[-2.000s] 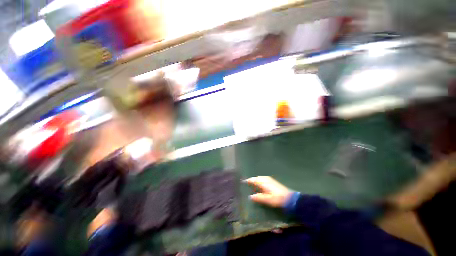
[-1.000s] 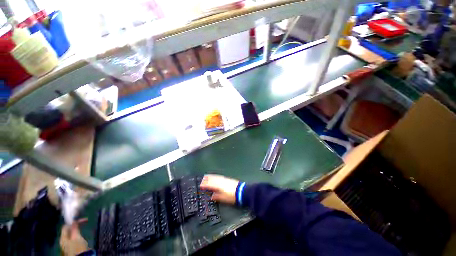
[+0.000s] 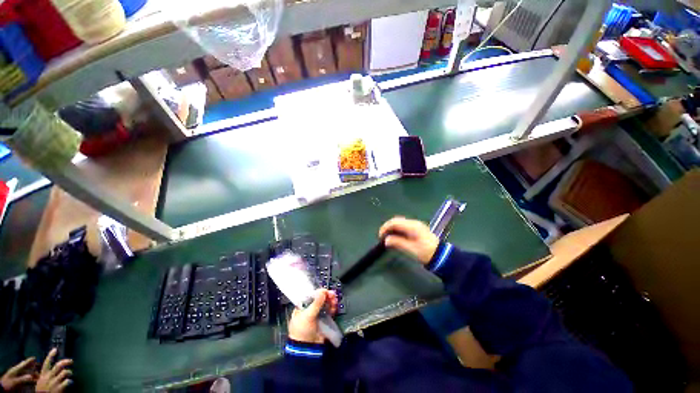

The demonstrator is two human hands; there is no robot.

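My left hand [image 3: 309,318] holds whitish clear poly bags [image 3: 292,281] over the right end of a row of unbagged black remote controls [image 3: 219,295]. My right hand [image 3: 411,237] grips one end of a black remote [image 3: 363,263]; its other end points down left, close to the bags. The remote does not appear to be inside a bag. A bagged remote [image 3: 444,217] lies on the green bench just beyond my right hand and is partly hidden by it.
An open carton [image 3: 587,242] with dark items stands at right. A white sheet [image 3: 314,146] bears a tray of orange pieces [image 3: 354,160]; a smartphone [image 3: 412,156] lies beside it. A black heap [image 3: 61,280] and another person's hands [image 3: 40,375] are at left. Metal posts [image 3: 559,73] hold a shelf.
My right hand has lifted a remote from the row and moved right. My left hand has come from the far left to the row's right end with the bags. The view has steadied and shifted.
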